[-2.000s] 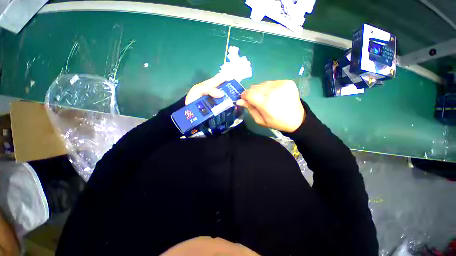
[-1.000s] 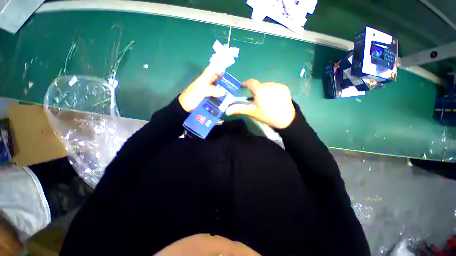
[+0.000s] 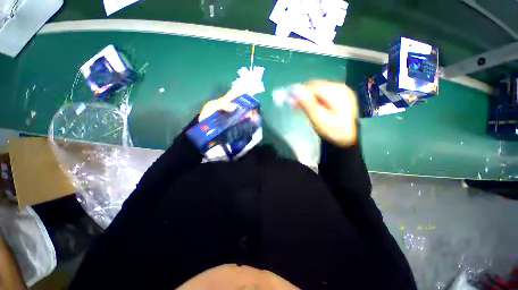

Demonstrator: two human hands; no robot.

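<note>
A dark blue and white retail box (image 3: 232, 131) is held close to my body above the bench edge. My left hand (image 3: 218, 106) grips its far left side. A bunch of small white pieces (image 3: 249, 80) sticks out just beyond my left hand; whether it is held cannot be told. My right hand (image 3: 334, 112) is raised to the right of the box, apart from it and blurred. A small pale, see-through piece (image 3: 287, 95) is at its fingertips, perhaps a seal sticker.
A retail box (image 3: 107, 71) lies on the green bench (image 3: 187, 62) at left. Several boxes (image 3: 413, 67) are piled at right. White paper pieces (image 3: 311, 19) lie beyond the pale rail. A clear plastic bag (image 3: 94, 147) hangs at the left bench edge near brown cardboard (image 3: 38, 170).
My right hand has moved away from the box, to the right, with a small pale piece at its fingertips. The held box has turned, showing its side. Another box has appeared on the bench at left.
</note>
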